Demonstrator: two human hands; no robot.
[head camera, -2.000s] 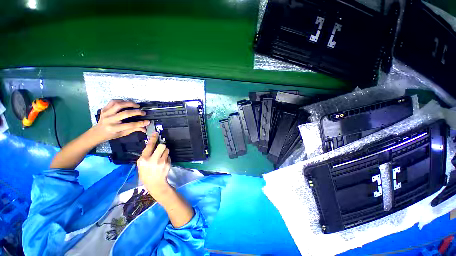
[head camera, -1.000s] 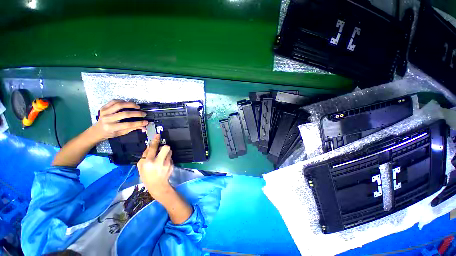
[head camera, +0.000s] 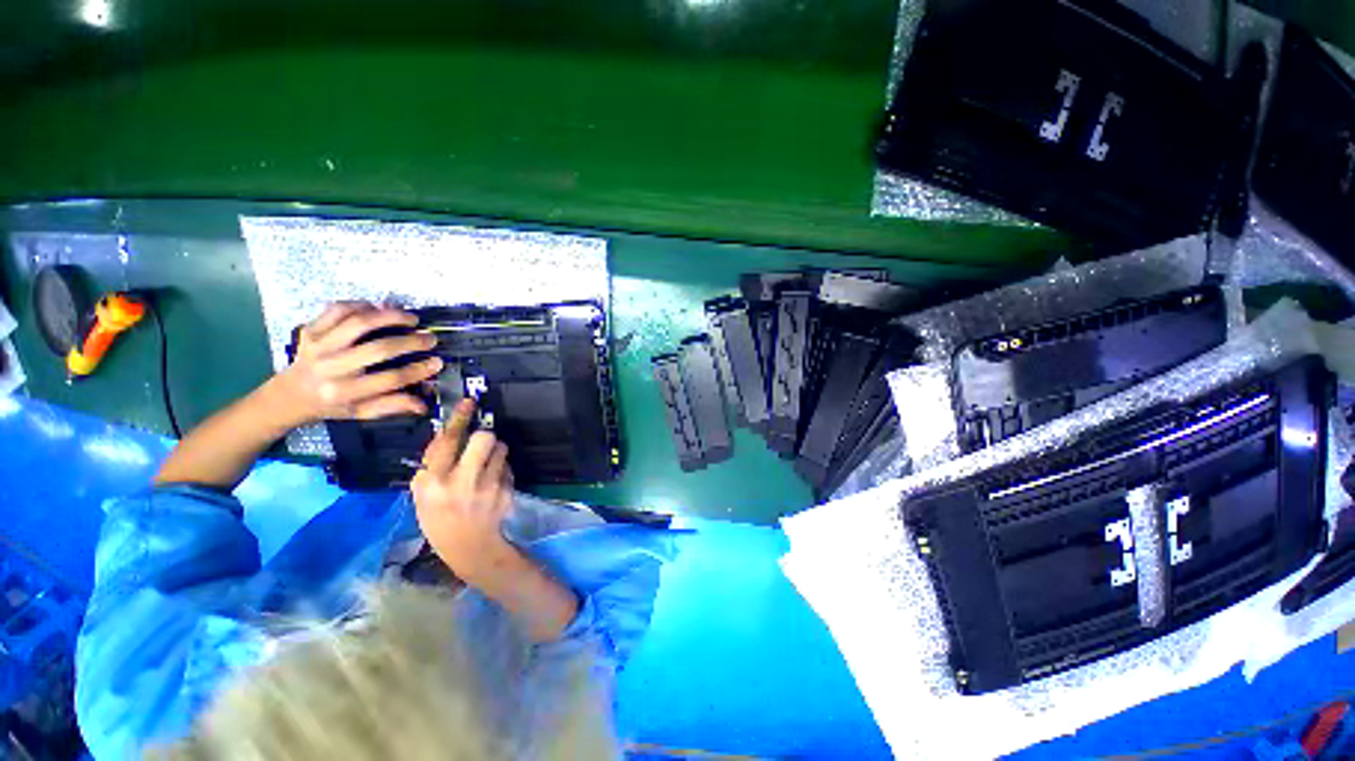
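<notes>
A black plastic housing (head camera: 543, 394) lies flat on a white protective sheet (head camera: 431, 256) on the green bench. My left hand (head camera: 357, 361) rests on the housing's left part, fingers spread across it. My right hand (head camera: 464, 483) is at the housing's near edge, index finger extended and touching near the pale metal brackets (head camera: 477, 390) at the centre. A narrow grey strip (head camera: 452, 390) lies between the brackets, partly hidden by my fingers. Whether the right hand's curled fingers hold anything cannot be seen.
Loose black strips (head camera: 788, 357) lie fanned right of the housing. Further right, another housing (head camera: 1233, 513) with a fitted grey strip lies on sheets. More housings (head camera: 1063, 127) are on the green belt behind. An orange-handled tool (head camera: 104, 333) with a cord lies far left. A blond head covers the lower middle.
The housings on the belt have shifted right. A head has come into the lower middle, covering the lap. My right index finger has moved slightly; my left hand is nearly unmoved.
</notes>
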